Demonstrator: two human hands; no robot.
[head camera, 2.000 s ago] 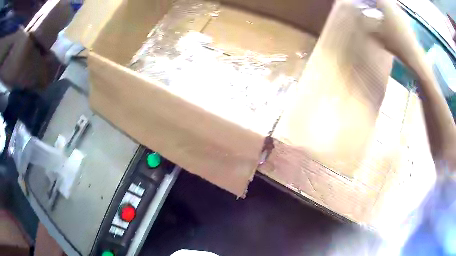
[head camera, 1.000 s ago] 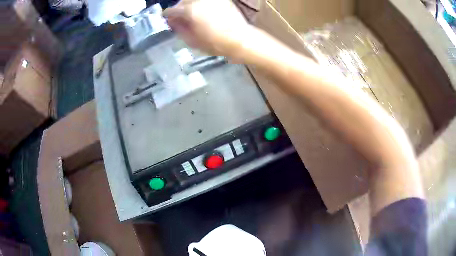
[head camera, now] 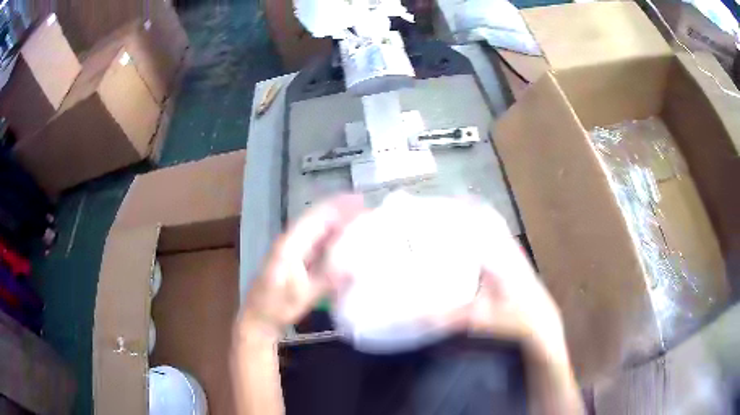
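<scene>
A white plastic tub (head camera: pixel 406 271) is held up in front of the machine, blurred, over the front edge of its bed. My left hand (head camera: pixel 304 263) grips its left side and my right hand (head camera: pixel 507 288) grips its right side. Behind the tub, the silvery fixture (head camera: pixel 393 166) stands at the centre of the grey machine bed (head camera: pixel 320 117), between slotted clamp bars (head camera: pixel 445 138). A silvery press head (head camera: pixel 376 63) is at the rear. The tub and my hands hide most of the front panel.
An open carton (head camera: pixel 126 280) at left holds white tubs (head camera: pixel 174 393). Another open carton (head camera: pixel 568 219) at right holds clear plastic (head camera: pixel 641 219). A small tan tool (head camera: pixel 267 97) lies on the table's left edge. Closed cartons (head camera: pixel 97 121) stand on the floor at far left.
The view has swung right to left, then centred on the machine. My right hand has come back from the press head, and both hands now hold the tub, which was low in front of me.
</scene>
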